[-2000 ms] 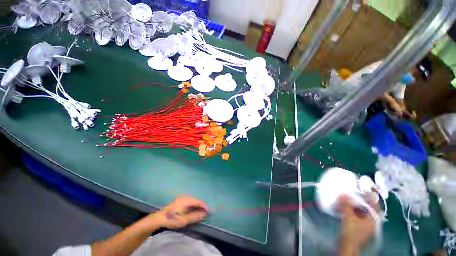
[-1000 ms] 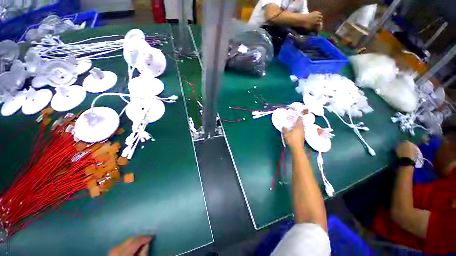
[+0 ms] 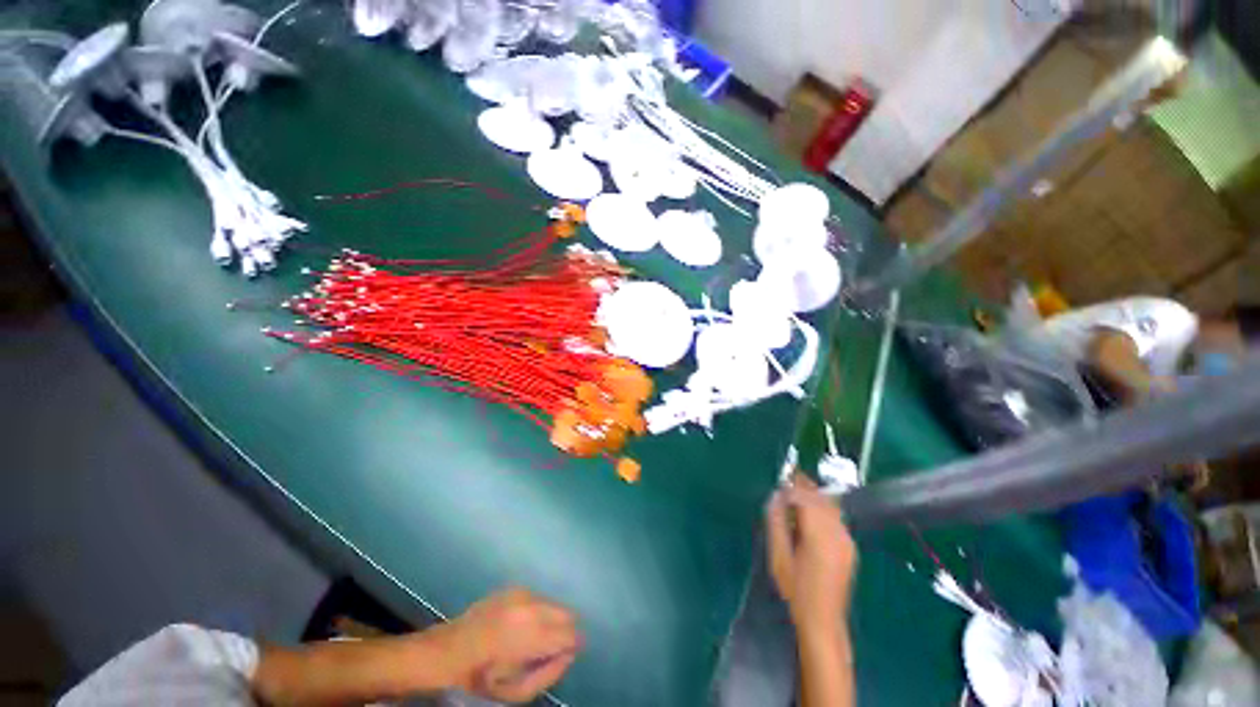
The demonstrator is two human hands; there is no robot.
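Red lead wires [image 3: 456, 325] lie in a fanned pile on the green bench, pale tips at left, orange tabs [image 3: 604, 403] at right. White round discs [image 3: 650, 323] with white cables lie beside and behind the tabs. My left hand [image 3: 522, 644] is curled into a loose fist by the bench's front edge, with nothing seen in it. My right hand [image 3: 813, 546] is at the dark gap, right of the pile, fingertips together near a small white piece [image 3: 837, 471]. Blur hides whether it holds anything.
Grouped discs with bundled cables [image 3: 249, 221] lie at far left. A slanting metal post [image 3: 1078, 442] crosses the right side. Beyond it are more white discs [image 3: 1006, 660], a blue crate [image 3: 1140, 559], a dark plastic bag [image 3: 995, 387] and another person's arm [image 3: 1117, 362].
The view has swung back left. My right hand has left the white discs on the right bench and is now at the gap. My left hand shows more fully, still near the front edge.
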